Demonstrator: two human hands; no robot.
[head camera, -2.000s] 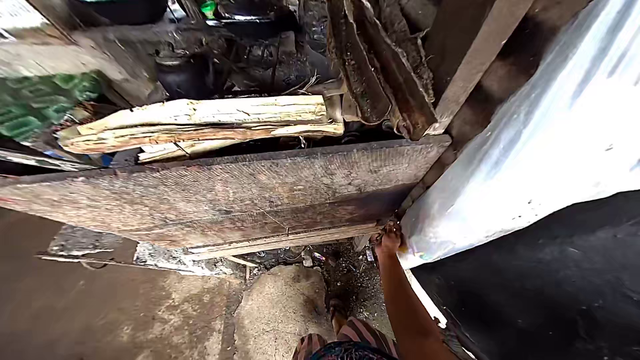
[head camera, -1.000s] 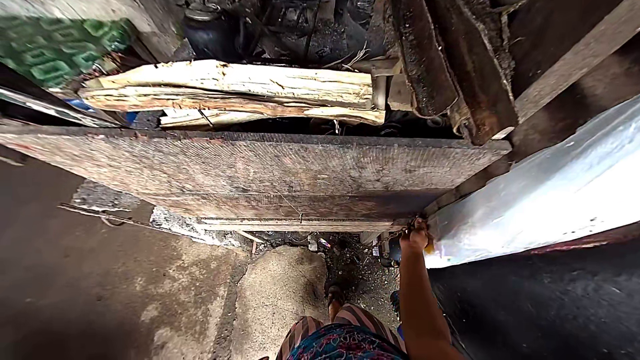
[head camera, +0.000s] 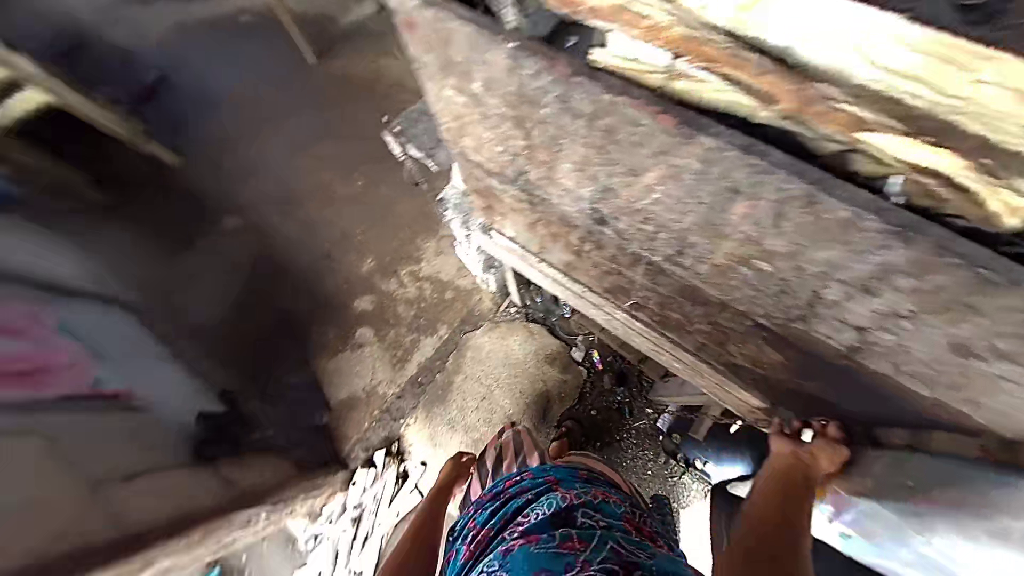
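My right hand (head camera: 808, 452) is at the lower right, its fingers curled on the end of a narrow wooden strip (head camera: 632, 324) along the lower edge of a wide wooden board (head camera: 640, 200). Whether it grips the strip or only rests there, I cannot tell. Low in the view, my left hand (head camera: 458, 470) hangs beside the striped cloth over my leg; its fingers are partly hidden and I see nothing in it.
Split firewood (head camera: 800, 72) lies behind the board at the upper right. A pale stone slab (head camera: 504, 376) is in front of my feet, with debris beside it. Thin wood pieces (head camera: 364, 520) lie at the lower left. Plastic sheeting (head camera: 896, 528) is at the lower right.
The view has swung strongly to the left and tilted. My left hand has come into view at the bottom. My right hand is still at the lower right end of the board.
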